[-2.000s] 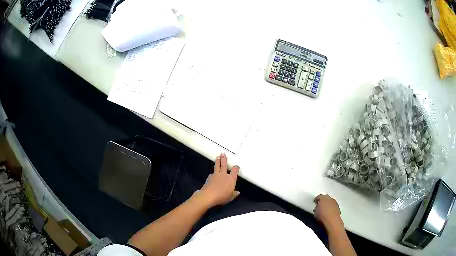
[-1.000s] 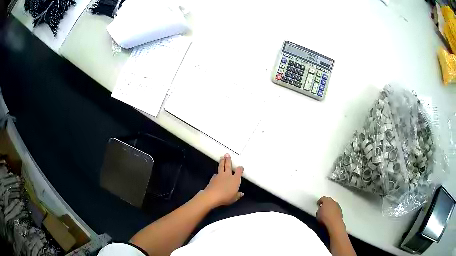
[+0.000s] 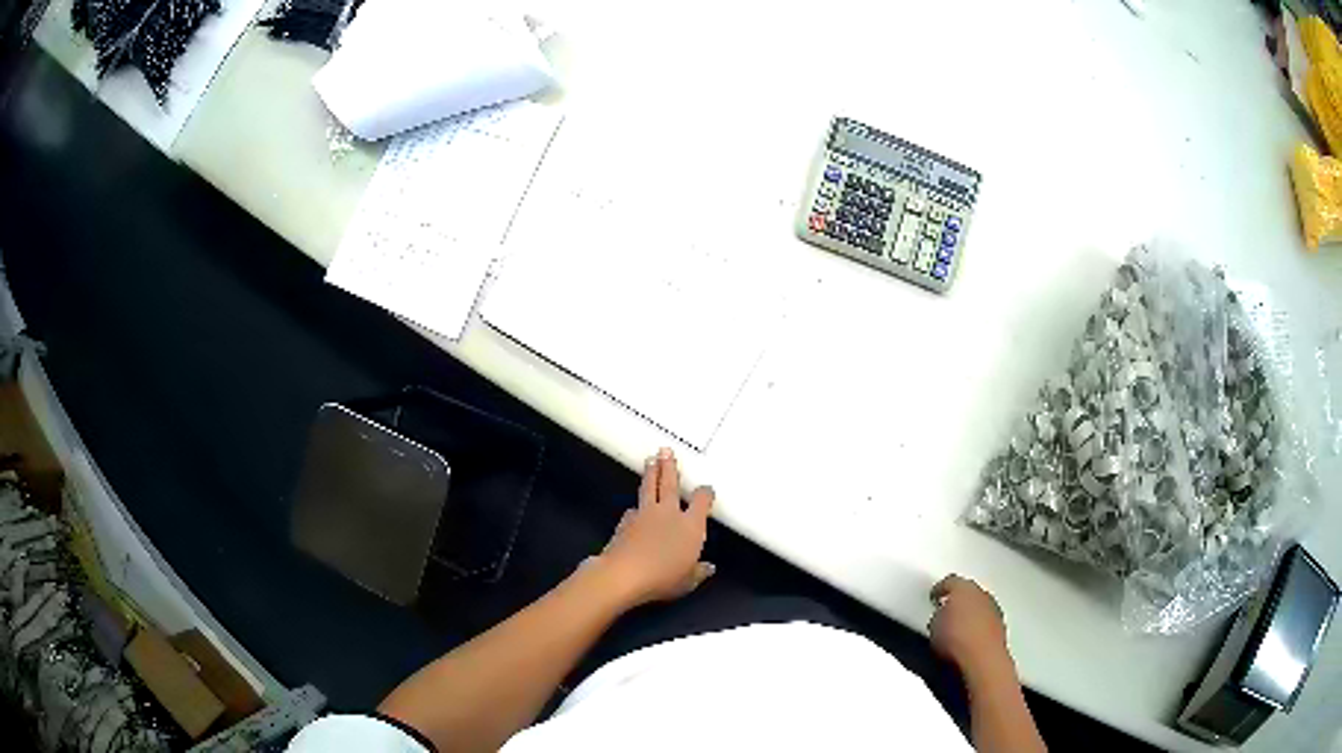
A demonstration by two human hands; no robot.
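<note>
My left hand point(image 3: 658, 541) rests with its fingertips on the table's front edge, just below the open notebook point(image 3: 633, 280); its fingers are apart and it holds nothing. My right hand point(image 3: 968, 621) is at the table edge further right, its fingers curled; whether anything is inside is hidden. A clear plastic bag of grey-beige strap loops point(image 3: 1133, 427) lies right of the notebook. A bench scale point(image 3: 1269, 647) stands at the bag's lower right, tilted in view. A grey calculator point(image 3: 889, 203) lies beyond the notebook, touched by neither hand.
A written record sheet point(image 3: 427, 228) and a white curved roll point(image 3: 427, 66) lie left of the notebook. Black strap bundles point(image 3: 140, 37) are at the upper left, yellow bundles point(image 3: 1317, 191) at the upper right. A stool point(image 3: 368, 500) stands below the table edge; boxes point(image 3: 177, 680) stand at the lower left.
The camera view has shifted slightly since the first frame, so the table things appear a little further right. Both hands stay at the table edge with almost no movement.
</note>
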